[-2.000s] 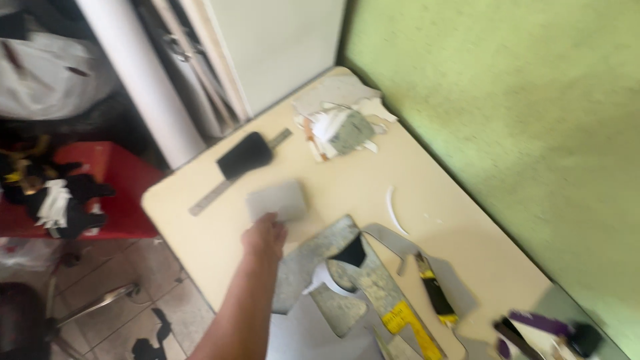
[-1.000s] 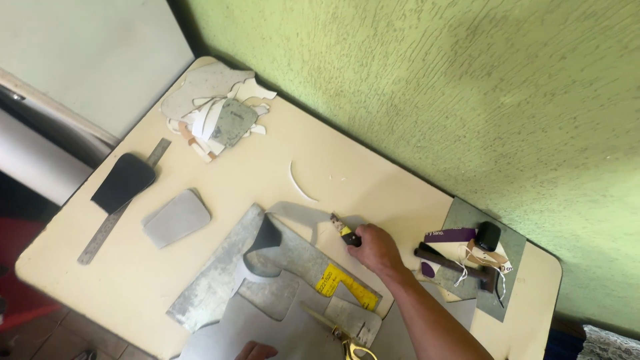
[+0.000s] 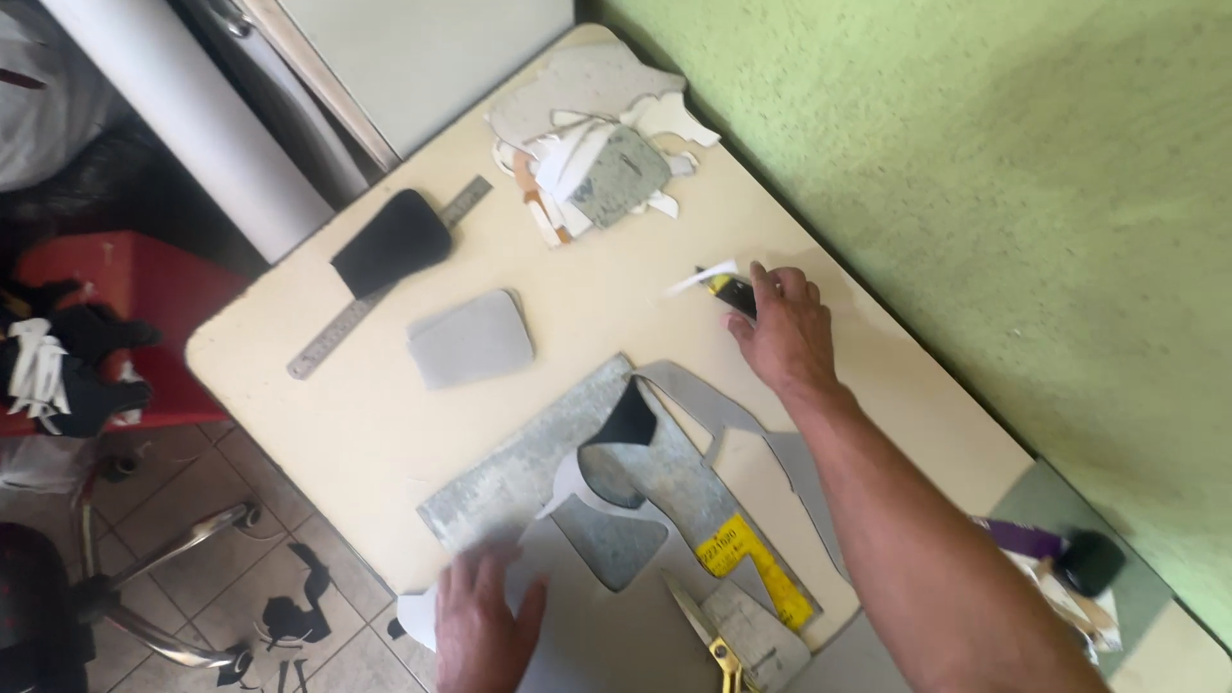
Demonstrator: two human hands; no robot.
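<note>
My right hand (image 3: 787,327) grips a black and yellow utility knife (image 3: 730,292) above the right part of the table, beside a thin white offcut strip (image 3: 705,276). My left hand (image 3: 489,616), slightly blurred, is over the grey sheet material (image 3: 597,645) at the table's near edge, fingers apart. Under that sheet lies a mottled metal plate (image 3: 529,462) with a yellow label (image 3: 736,558). A curved cut edge of the sheet and a black piece (image 3: 630,414) rest on it. Gold-handled scissors (image 3: 722,654) lie beside a small grey template (image 3: 760,626).
Stacked grey rounded pieces (image 3: 472,339) lie mid-table. A black piece (image 3: 399,241) covers part of a steel ruler (image 3: 337,337). Offcuts and templates (image 3: 616,173) are heaped at the far corner. A black-capped object (image 3: 1092,561) stands at right, near the green wall (image 3: 962,192).
My right hand has moved the utility knife toward the thin white strip, which lay apart from it one second ago. My left hand shows more fully. The view has shifted.
</note>
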